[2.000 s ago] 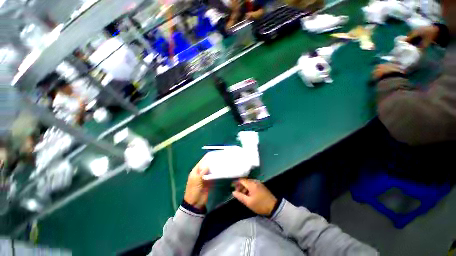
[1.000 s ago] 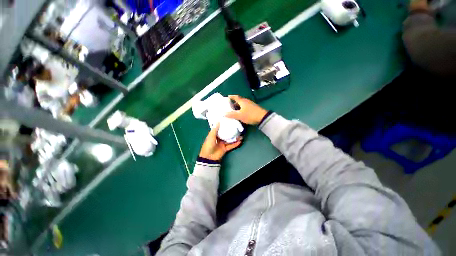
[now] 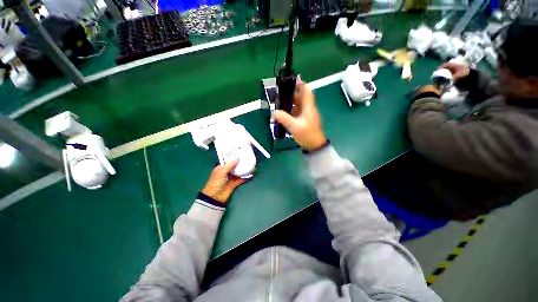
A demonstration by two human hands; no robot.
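A white security camera [image 3: 233, 144] with a thin antenna lies on the green bench in front of me. My left hand [image 3: 224, 178] holds its rounded head from the near side. Its squarish arm end points to the upper left. A black electric screwdriver [image 3: 286, 94] hangs upright to the right of the camera. My right hand [image 3: 305, 120] is at the screwdriver, with thumb and fingers around its right side; whether the grip is closed is hard to tell. The screw feeder [image 3: 269, 94] stands behind the screwdriver and is mostly hidden by it.
Another white camera [image 3: 87, 159] lies at the left and one [image 3: 358, 84] at the right. A seated person [image 3: 472, 130] handles a camera at the far right, near a yellow item [image 3: 401, 59]. Black trays [image 3: 152, 35] and silver rings [image 3: 207, 20] are on the far bench.
My right hand has left the camera and moved right to the screwdriver. My left hand still holds the camera, now lower on its head. The view has turned, showing more of the right side.
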